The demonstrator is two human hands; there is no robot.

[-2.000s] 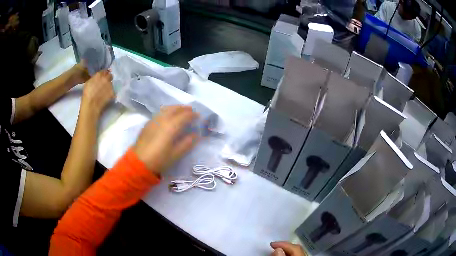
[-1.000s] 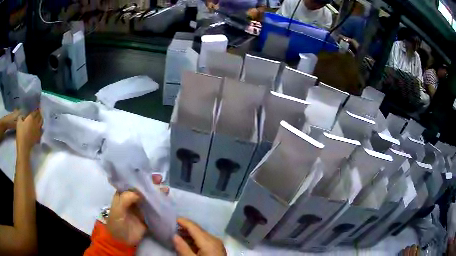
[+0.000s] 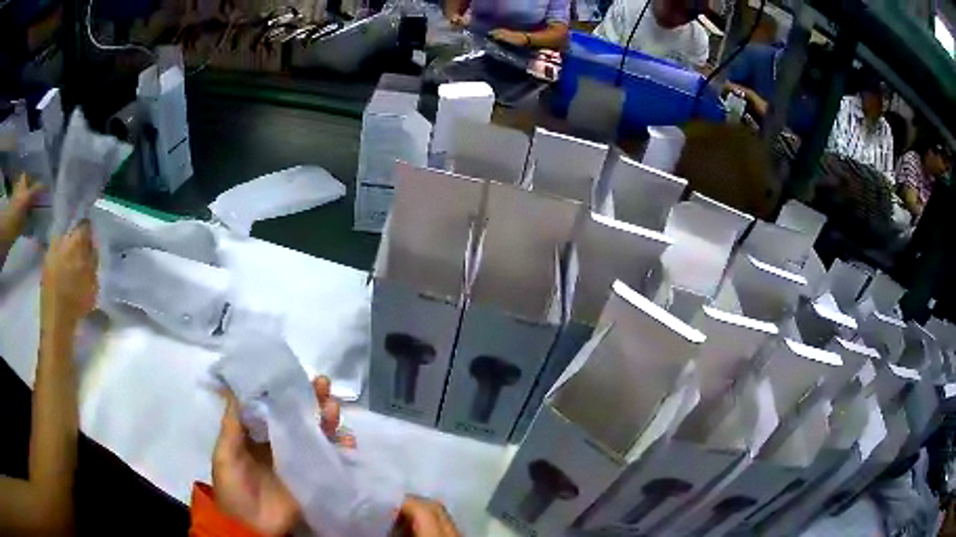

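Note:
A bagged fan [image 3: 299, 441] in a milky translucent sleeve is held low in front of me, slanting from upper left to lower right. My left hand [image 3: 257, 462] is closed around its upper part, with fingertips showing on its right side. My right hand [image 3: 425, 518] is at the sleeve's lower end, cut off by the bottom edge; its fingers touch the sleeve there. Open retail boxes [image 3: 411, 351] with fan pictures stand in rows just to the right, flaps up.
More bagged fans [image 3: 168, 281] lie on the white bench at left. Another worker's hands [image 3: 71, 262] hold a sleeve there. A loose white sleeve [image 3: 278, 196] and upright boxes [image 3: 165, 126] are on the dark conveyor. A blue bin [image 3: 639, 84] and people are behind.
Over two seconds, my left hand has taken a bagged fan and brought it in front of me; both hands are now on it. The view has turned right. The neighbour's sleeve has risen.

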